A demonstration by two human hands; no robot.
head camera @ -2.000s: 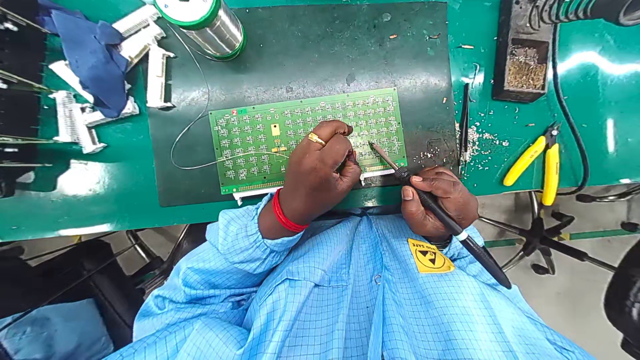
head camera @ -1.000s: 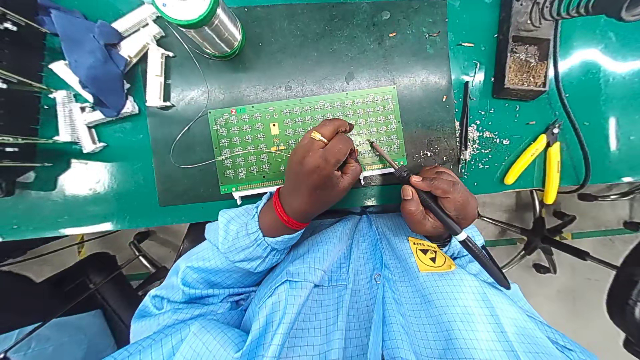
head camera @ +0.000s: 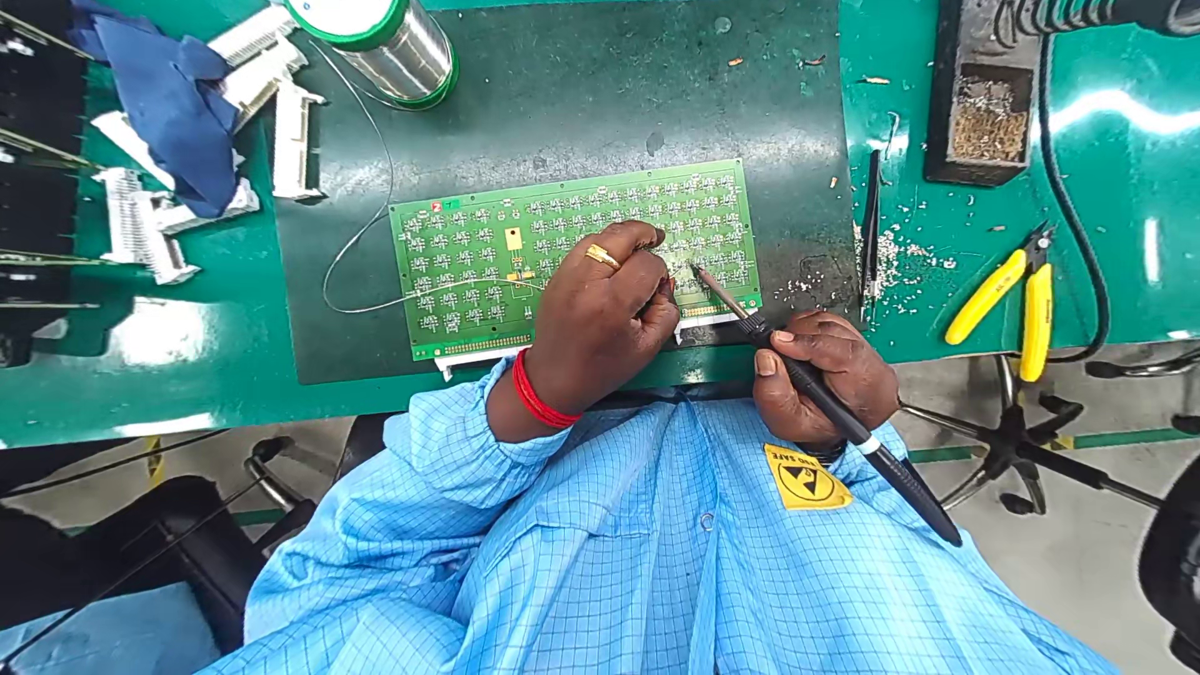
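Observation:
A green printed circuit board (head camera: 469,246) lies on a dark mat, with white connectors (head camera: 705,323) along its near edge. My left hand (head camera: 609,305) is over the board's middle, fingers closed on solder wire (head camera: 361,307) that loops from a spool of solder (head camera: 412,61) and passes under the hand; its end is hidden. Held in my right hand (head camera: 830,375) is a soldering iron (head camera: 825,389), off the board's near right corner. The iron's tip is at the right part of the board, just right of my left fingers; whether it touches cannot be told.
Black tweezers (head camera: 872,225) lie right of the mat (head camera: 562,84) among small white clippings (head camera: 905,272). Farther right are yellow-handled cutters (head camera: 1008,295) and an iron stand (head camera: 989,117) with a cable. A blue cloth (head camera: 173,108) and several white connectors (head camera: 295,141) lie at the left.

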